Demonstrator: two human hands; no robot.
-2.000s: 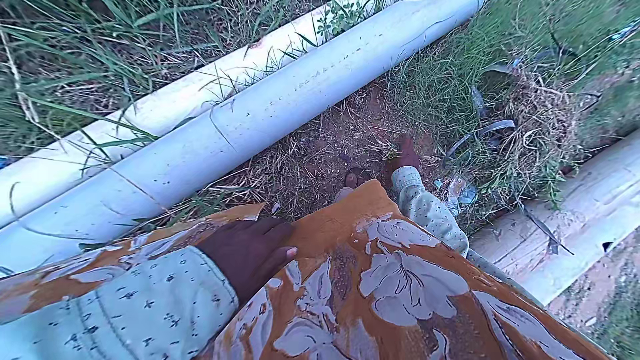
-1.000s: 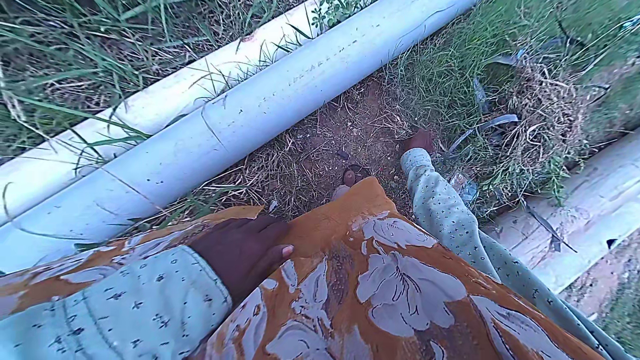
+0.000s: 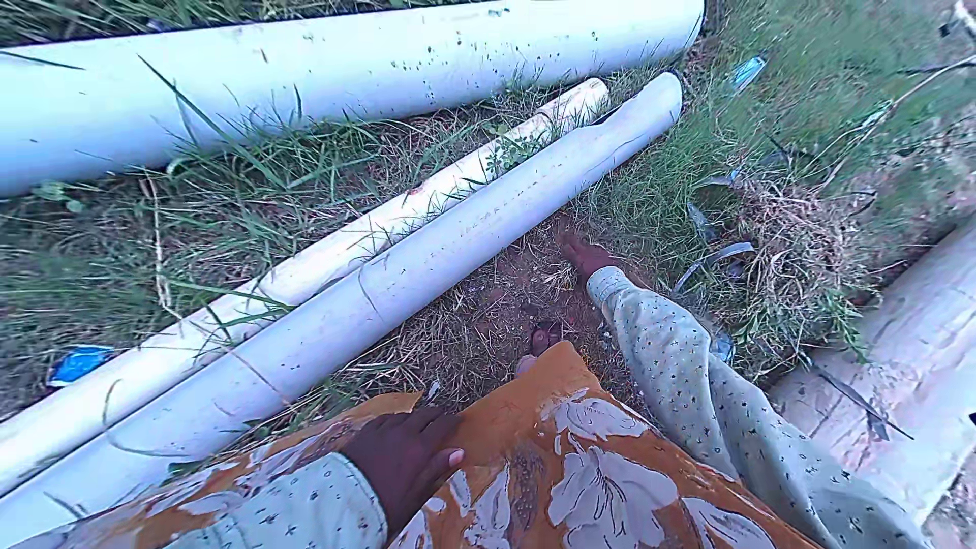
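Note:
My left hand lies on the orange floral cloth over my lap, thumb apart from the fingers; it may be resting on the cloth or lightly gripping it. My right hand reaches down to bare soil and dry grass beside a long pale pipe, its fingers pointing toward the pipe. Its fingertips blend with the ground, so whether they hold anything is unclear. Toes in dark footwear show beyond the cloth's edge, between the hands.
A thinner white pipe lies alongside the long one, and a thick white pipe crosses the top. At right are a heap of dry grass with plastic strips and another large pipe. A blue wrapper lies at left.
My right hand has moved outward over the ground, away from the cloth. My left hand has stayed on the cloth. The view has shifted to show more ground ahead.

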